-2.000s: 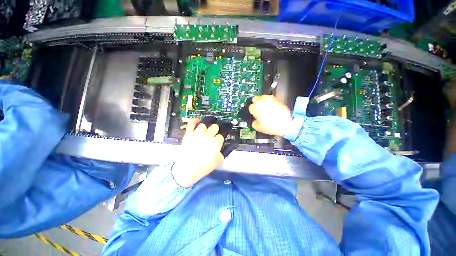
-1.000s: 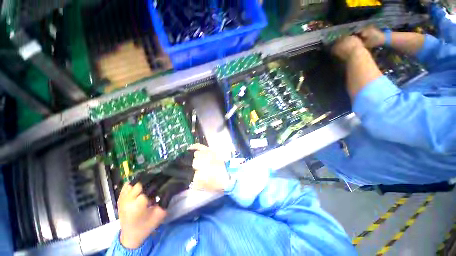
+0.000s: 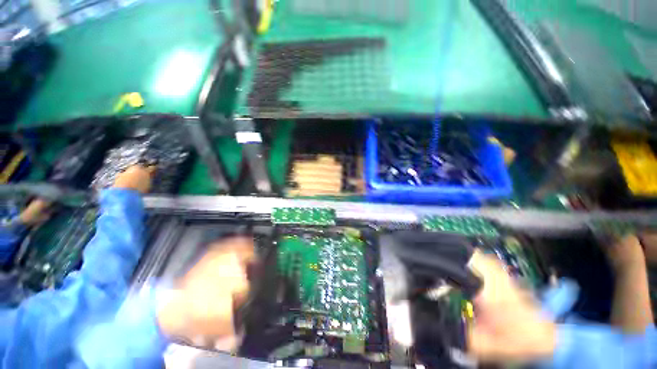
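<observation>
The green circuit board lies in a black carrier in front of me. My left hand is blurred, left of the board, beside a dark shape; whether it grips that shape is unclear. My right hand is right of the board, also blurred, with its fingers on a dark clump whose parts cannot be made out. The clump hangs over the gap between this board and a second, partly hidden board at the right.
Behind the metal rail stand a blue bin of dark parts, a tan block and a yellow parts bin. A dark tray lies on the green shelf. At left a person's hand reaches into silvery parts; another person's arm is at right.
The view has swung up and left, bringing the shelf into sight. My hands have moved apart to either side of the board. A dark clump now shows at my right hand.
</observation>
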